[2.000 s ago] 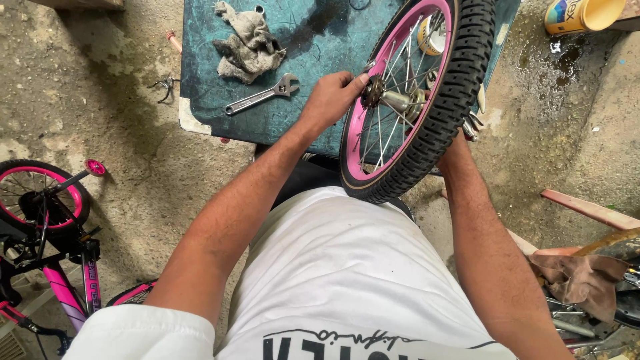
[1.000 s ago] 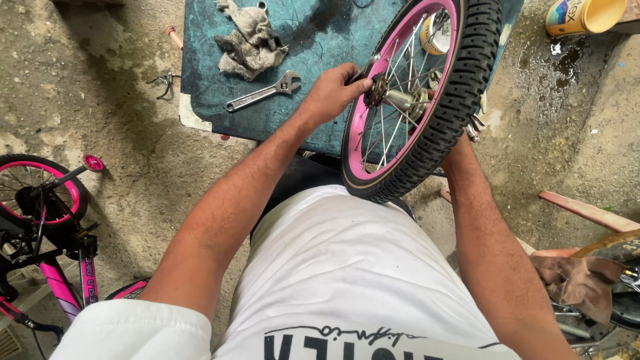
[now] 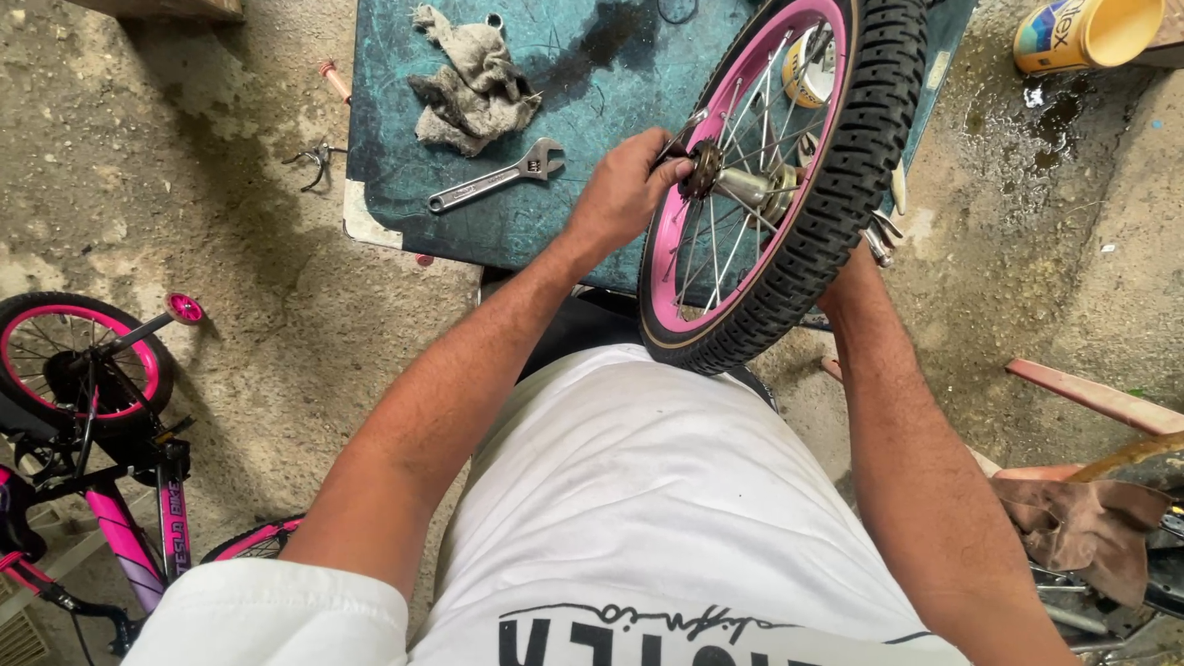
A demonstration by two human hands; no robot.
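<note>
A small bicycle wheel with a pink rim (image 3: pixel 664 242) and knobby black tire (image 3: pixel 874 102) stands tilted at the near edge of the blue-green table (image 3: pixel 592 102). My left hand (image 3: pixel 631 185) is at the hub's near side, thumb by the sprocket (image 3: pixel 701 170), with a metal tool (image 3: pixel 683 137) in its fingers, possibly a wrench. The silver hub (image 3: pixel 746 187) runs to the right from there. My right hand (image 3: pixel 844 277) is mostly hidden behind the tire; what it grips cannot be seen. An adjustable wrench (image 3: pixel 497 176) and a dirty rag (image 3: pixel 472 79) lie on the table.
Beyond the spokes sits a yellow and white tub (image 3: pixel 808 72). Pliers-like tools (image 3: pixel 882 237) show right of the tire. A yellow bucket (image 3: pixel 1084 35) stands upper right near wet ground. A pink and black bicycle (image 3: pixel 120 527) lies at left, a brown cloth (image 3: pixel 1082 532) over parts at lower right.
</note>
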